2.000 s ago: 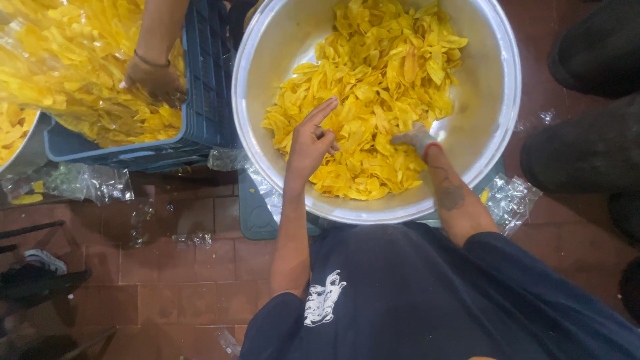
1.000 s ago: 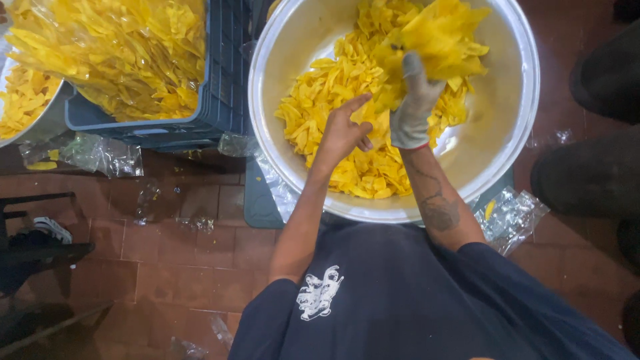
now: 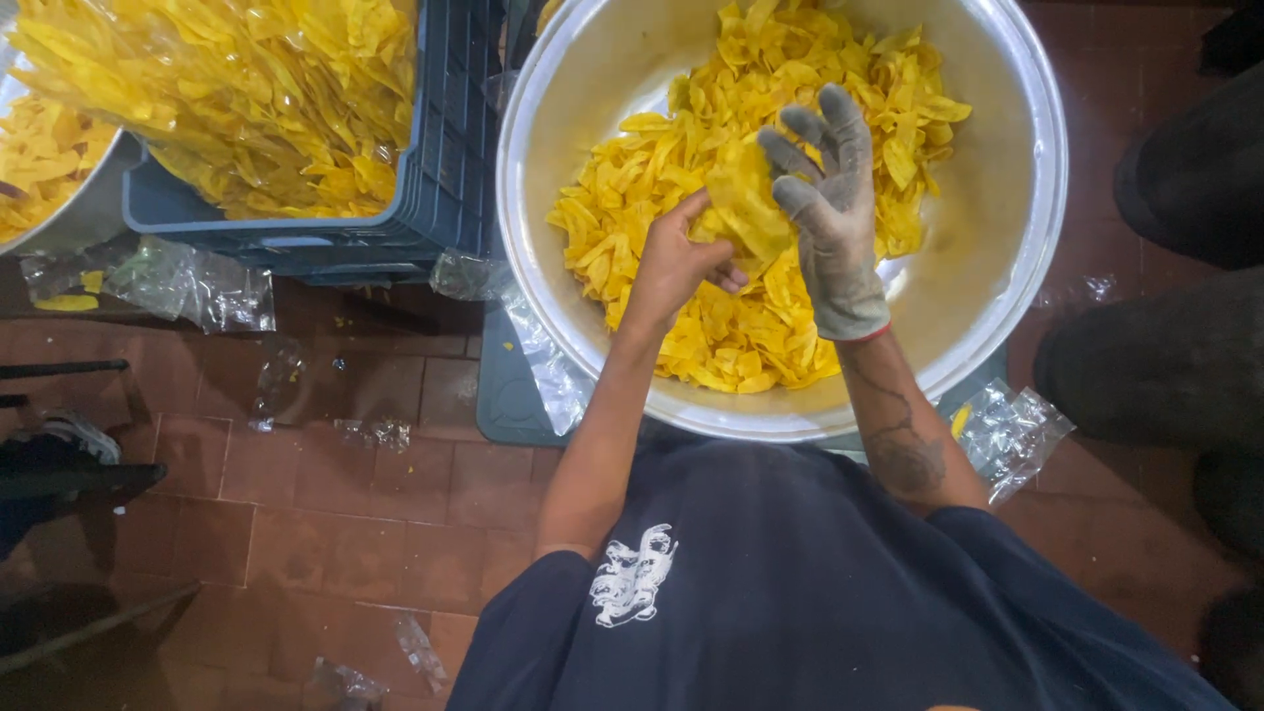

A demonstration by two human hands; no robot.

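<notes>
Thin yellow chips [image 3: 750, 336] lie heaped in a wide round metal basin [image 3: 997, 217]. My left hand [image 3: 681, 267], bare, is above the left part of the heap with its fingers bent. A blurred clump of yellow chips [image 3: 746, 202] is between my hands, beside the left fingertips; whether the left hand grips it, or a clear bag around it, cannot be told. To the right of the clump, my right hand [image 3: 834, 212] wears a grey-white glove with a red cuff edge. Its fingers are spread and curved toward the clump, and no firm grip shows.
Filled clear bags of yellow chips [image 3: 267, 109] stand in a blue plastic crate [image 3: 449, 158] at upper left. Another metal vessel [image 3: 74, 202] with chips is beside it. Empty clear bags [image 3: 1007, 434] lie near the basin. Dark cylindrical shapes [image 3: 1165, 355] line the right side.
My gloved right hand rose from the heap with a bunch of chips, and its fingers have since spread. The other person's hand at the crate has gone from view.
</notes>
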